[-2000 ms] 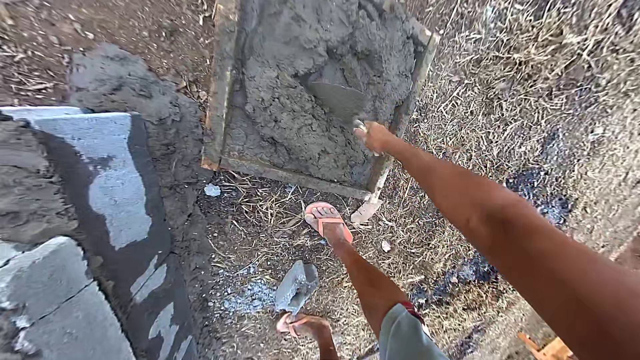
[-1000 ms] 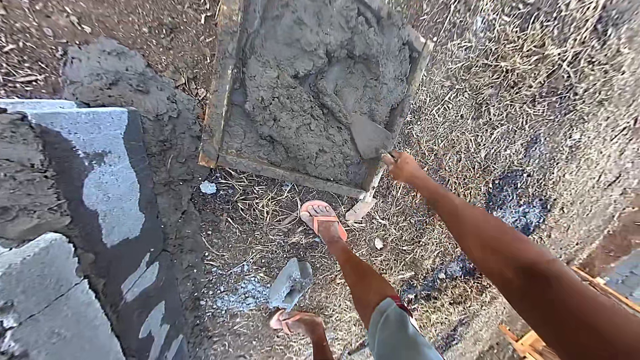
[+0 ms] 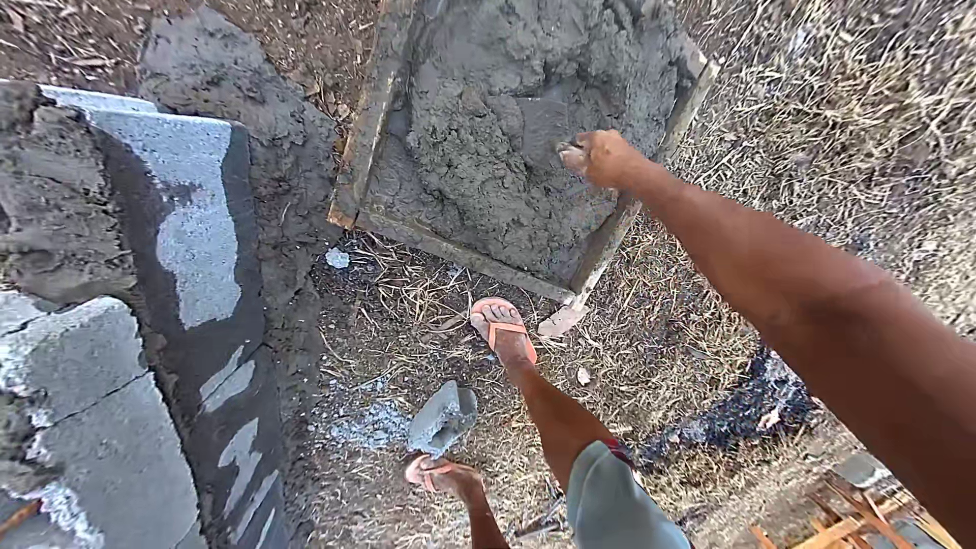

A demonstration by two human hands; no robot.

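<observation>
My right hand [image 3: 602,158] is closed around the handle of a mason's trowel [image 3: 545,126], whose blade lies in the wet grey mortar [image 3: 488,168]. The mortar fills a wooden-sided mixing box [image 3: 465,255] in the upper middle of the view. Mortar partly covers the blade, so its edges are hard to make out. The hand is over the mortar, near the right-hand board of the box. My left hand is out of view.
At the left stands a wall of concrete blocks [image 3: 194,229] smeared with mortar. A broken block piece [image 3: 442,419] lies by my sandalled feet [image 3: 507,332] on dry straw. Dark burnt debris [image 3: 751,404] and wood pieces [image 3: 846,526] lie at the lower right.
The trowel has moved from beside the right-hand board towards the middle of the mortar, and my right hand has moved up and left over the box with it.
</observation>
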